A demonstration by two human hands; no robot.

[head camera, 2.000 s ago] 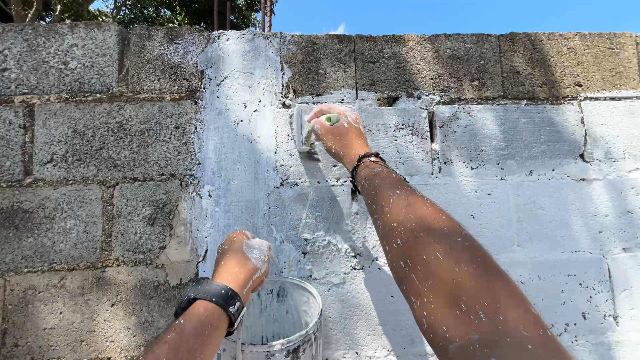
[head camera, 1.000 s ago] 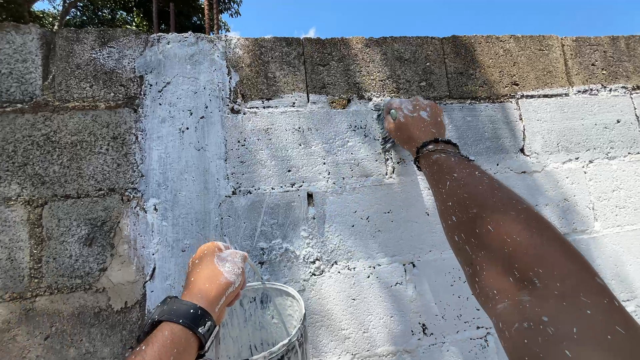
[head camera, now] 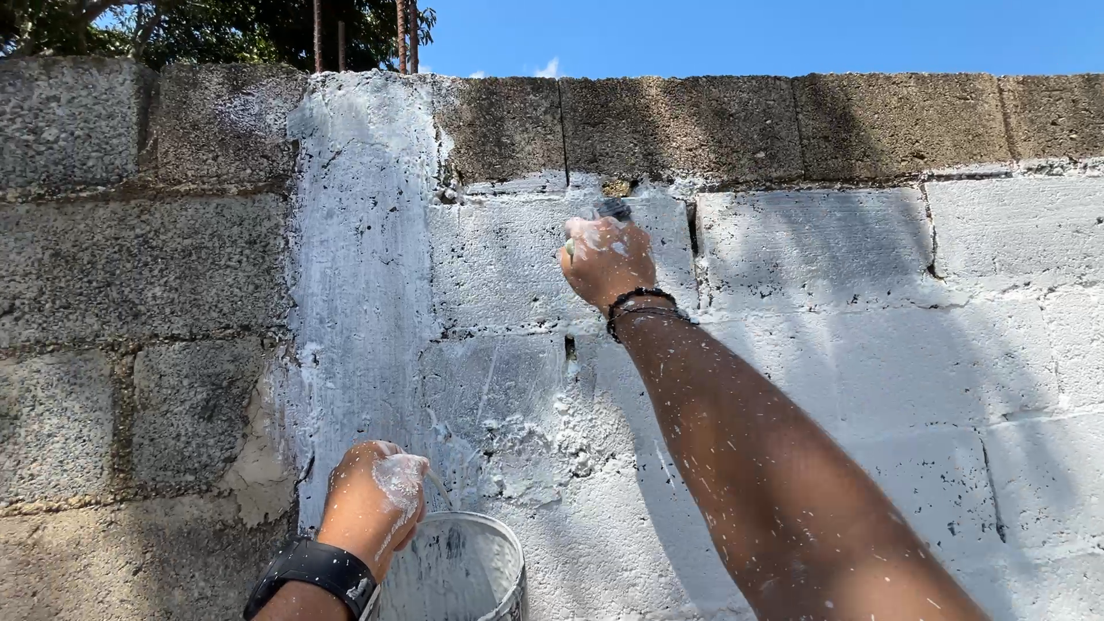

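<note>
My right hand, flecked with white paint, is closed around a paintbrush; its dark bristles lie against the block wall just under the unpainted top course. Only the brush's tip and a bit of its greenish handle show. Low at the left, my left hand, also smeared with white, grips the thin handle of a paint bucket. The bucket hangs close to the wall, its inner side streaked with white paint. How much paint it holds is hidden.
Bare grey blocks stand left of a white-painted column. The top course is bare and brownish. Rusty rebar rises above the column, with a tree behind. Painted blocks with open joints extend right.
My right hand with the brush goes from near the column rightward along the joint under the top course, then back left. My left hand keeps hold of the bucket. The view shifts somewhat.
</note>
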